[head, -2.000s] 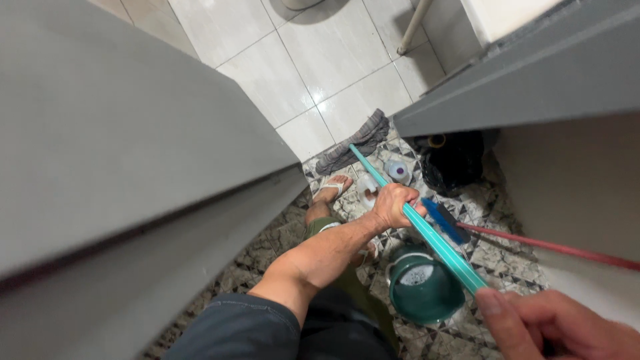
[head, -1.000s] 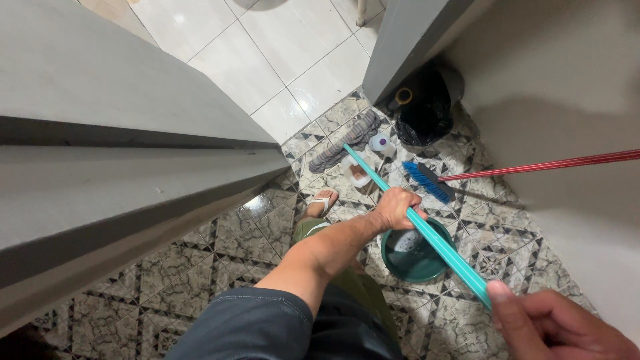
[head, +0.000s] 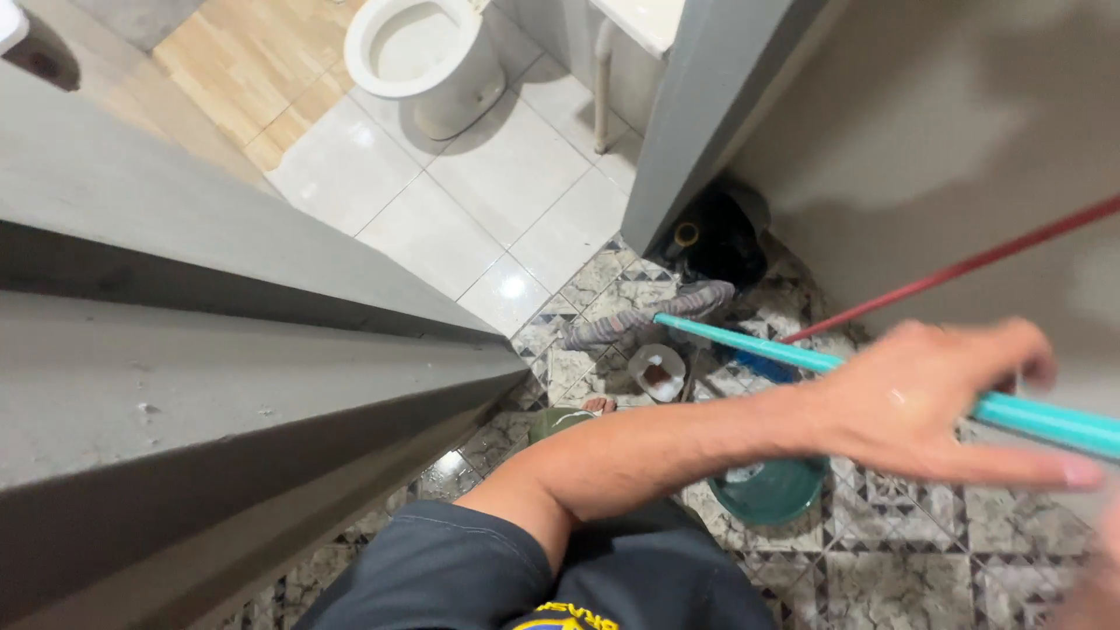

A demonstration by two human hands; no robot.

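Note:
My left hand (head: 927, 402) is stretched across to the right over a turquoise pole (head: 752, 341), its fingers spread and its palm side hidden. At the pole's far end a striped grey floor cloth (head: 647, 319) lies on the patterned tiles; what joins them is hidden. Only a blurred part of my right hand (head: 1098, 560) shows at the right edge, near the pole, and its fingers cannot be made out. Beneath my left forearm stands a green bucket (head: 770, 499), partly covered by it. A blue-bristled broom head (head: 766, 366) with a red handle (head: 954, 271) lies behind the pole.
A whitish container (head: 656, 372) with brown contents stands by the cloth. A black bag (head: 722, 241) sits beside the grey door frame (head: 700, 114). Beyond the doorway are a toilet (head: 420, 52) and a pipe (head: 602, 96). A grey door-like panel (head: 219, 350) fills the left.
My left hand has moved right along the pole, and its fingers have spread from their earlier grip. My right hand has gone mostly out of view. The view has shifted, showing the toilet.

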